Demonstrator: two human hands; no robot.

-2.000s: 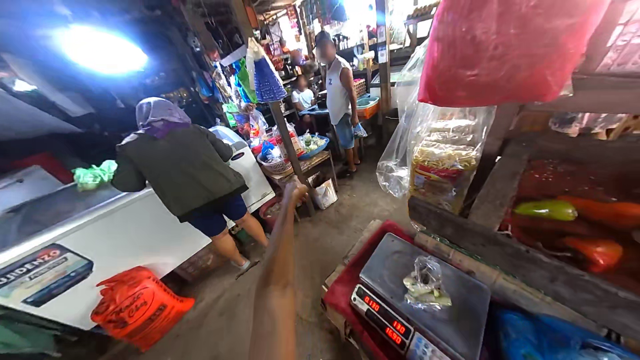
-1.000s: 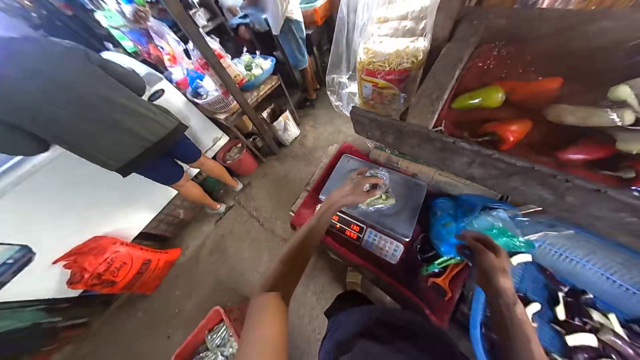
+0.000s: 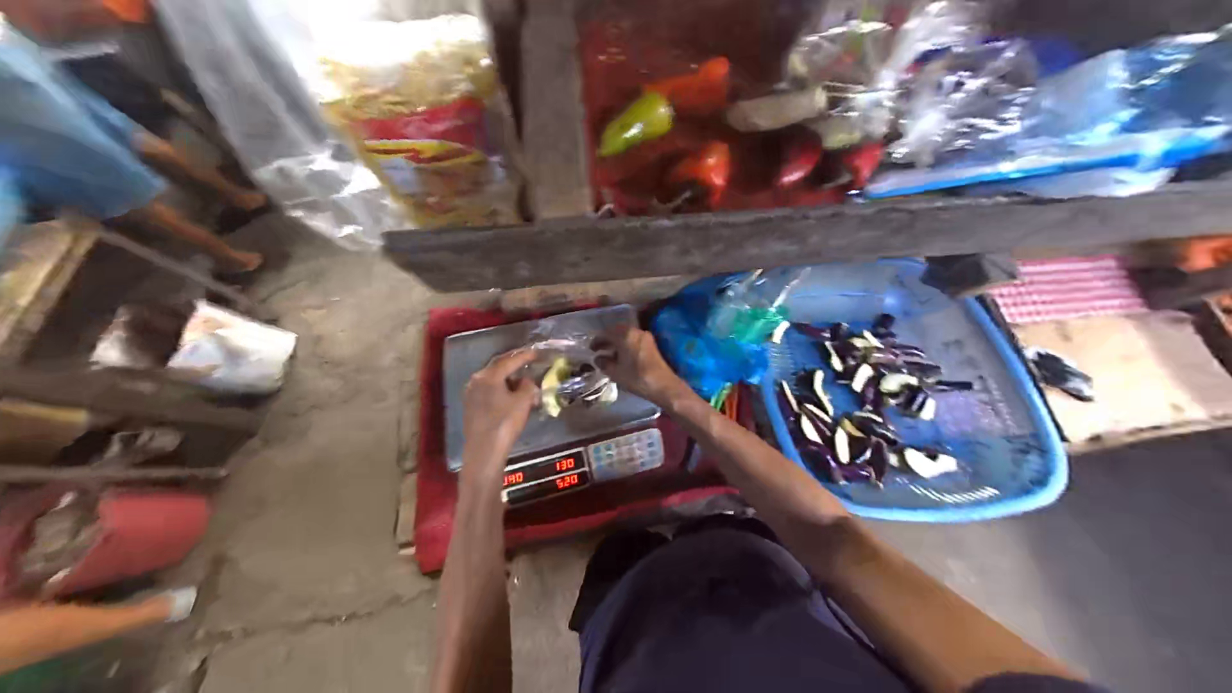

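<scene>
A digital scale (image 3: 616, 457) lies on a red cloth-covered stand, its red digits lit. On its metal pan sits a clear plastic bag (image 3: 579, 385) with cut eggplant pieces in it. My left hand (image 3: 500, 395) grips the bag's left edge, and my right hand (image 3: 630, 361) pinches its upper right edge. Just right of the scale are blue plastic bags (image 3: 698, 337) with a green bag among them. Beyond these, a blue plastic basket (image 3: 1044, 481) holds many cut eggplant pieces (image 3: 866, 404).
A wooden beam (image 3: 693, 241) runs behind the scale, with peppers (image 3: 640, 123) in a red bin past it. A bag of packaged food (image 3: 423, 135) hangs at the upper left. At the left are a red bucket (image 3: 159, 534) and the legs of other people.
The view has swung down and right. My right hand has moved from beside the blue bags to the bag on the scale, where both hands now are.
</scene>
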